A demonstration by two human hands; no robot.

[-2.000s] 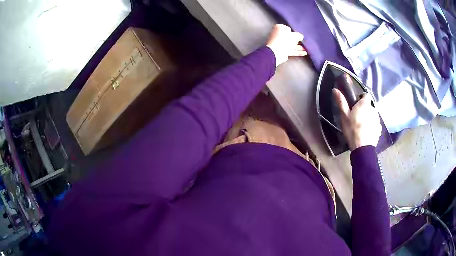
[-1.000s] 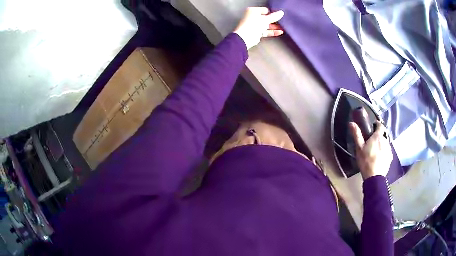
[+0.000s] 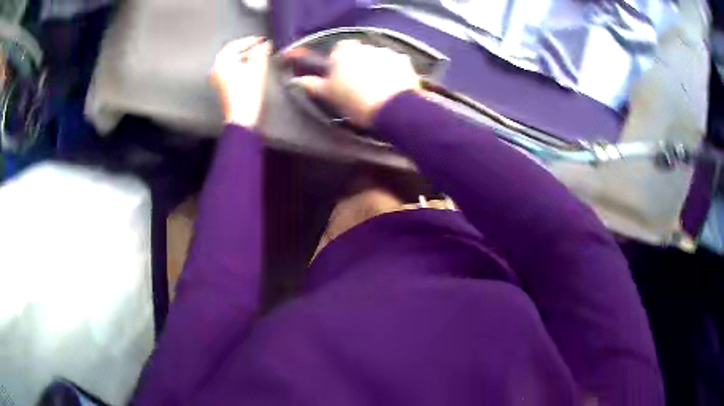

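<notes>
The purple and pale garment (image 3: 524,91) lies on the pressing table, its darker purple band along the near side. My right hand (image 3: 369,75) is closed on the handle of the steam iron (image 3: 373,33), which sits over the left part of the purple band. Its light rim shows behind my hand. My left hand (image 3: 244,75) is at the table left of the iron tip, beside the garment's left end. It is blurred, and whether its fingers hold an edge of cloth is not clear.
The grey-beige pressing table (image 3: 159,67) runs across the top. The iron hose (image 3: 548,147) with metal fittings runs right over the near garment edge. A large white wrapped block (image 3: 75,277) stands at the left, with a strip of brown box (image 3: 179,238) beside it.
The view has turned, so the table now lies across the top. My right hand has moved the iron leftward along the purple band, close to my left hand. The hose now stretches behind it.
</notes>
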